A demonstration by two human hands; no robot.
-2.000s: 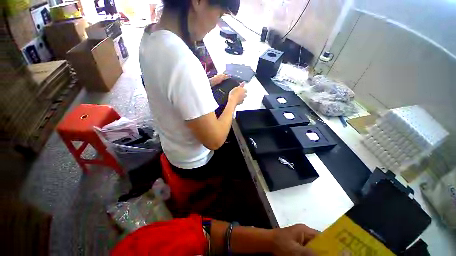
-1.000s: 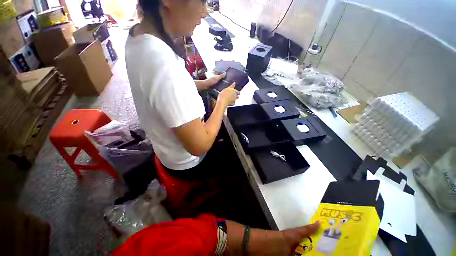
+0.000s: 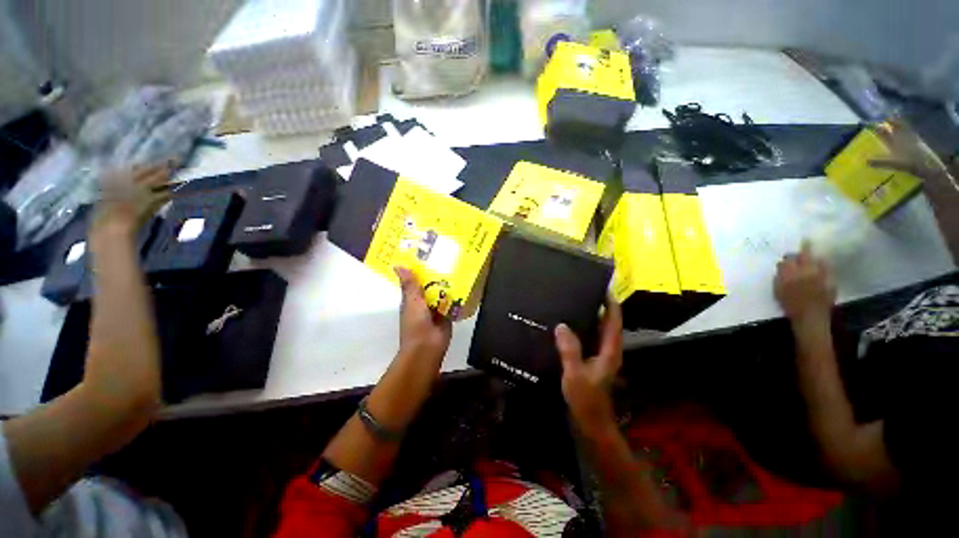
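My left hand (image 3: pixel 424 324) holds a yellow printed sleeve (image 3: pixel 429 247) at its lower edge. A black box (image 3: pixel 358 207) sticks out of the sleeve's far left end. My right hand (image 3: pixel 591 363) holds a closed black gift box (image 3: pixel 538 305) by its lower right part, with pale lettering facing me. The black box's upper left edge meets or overlaps the sleeve's right side; I cannot tell if they touch. Another yellow sleeve (image 3: pixel 549 200) lies behind them on the bench.
Sleeved boxes (image 3: pixel 657 247) stand at right, another group (image 3: pixel 587 89) behind. Black cables (image 3: pixel 720 137) lie back right. Black boxes (image 3: pixel 279 210), an open base with white cable (image 3: pixel 252 326) and a neighbour's arm (image 3: pixel 124 315) are at left. Another person's hand (image 3: pixel 808 286) is at right.
The view has swung right to face the bench. My right hand now shows, holding a black box. The sleeve with its black box has tilted and lies further left in view.
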